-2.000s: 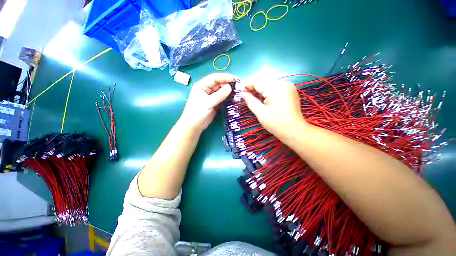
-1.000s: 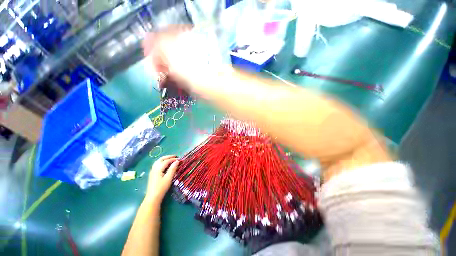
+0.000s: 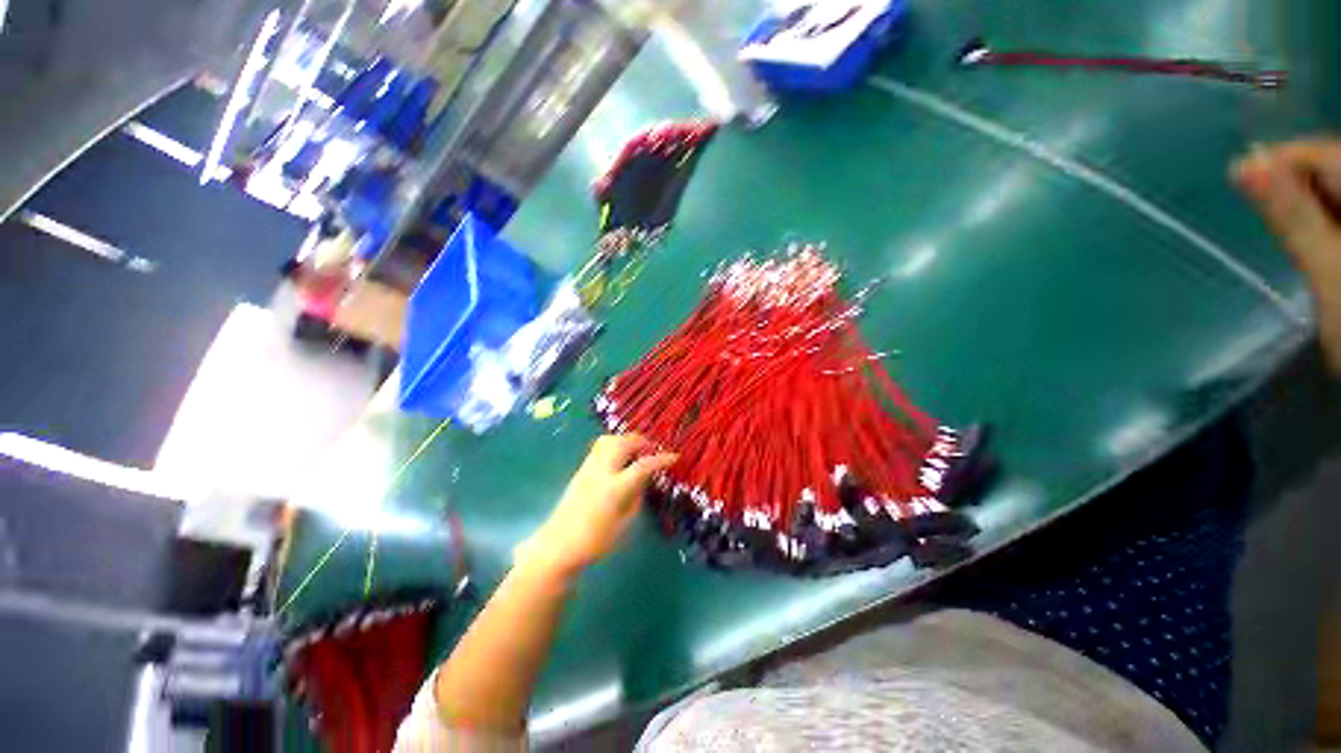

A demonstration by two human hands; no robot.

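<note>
A large pile of red wire harnesses (image 3: 780, 390) fans out on the green table. Its black connector housings (image 3: 824, 537) lie along the near edge, and pale wire tips point away from me. My left hand (image 3: 596, 503) is at the pile's left edge with fingers bent against the wires; whether it grips one is unclear. My right hand (image 3: 1302, 199) is raised at the right picture edge, away from the pile, blurred and cut off. Nothing can be made out in it.
A blue bin (image 3: 468, 316) and clear plastic bags (image 3: 522, 353) are left of the pile. A side bundle (image 3: 360, 669) lies lower left, another bundle (image 3: 655, 177) beyond the bin. A harness (image 3: 1118, 63) lies far right, near a small blue box (image 3: 824, 47).
The view has turned and tilted. My right hand has gone from the pile, across the far side, to the right picture edge. My left hand stays at the pile's left edge.
</note>
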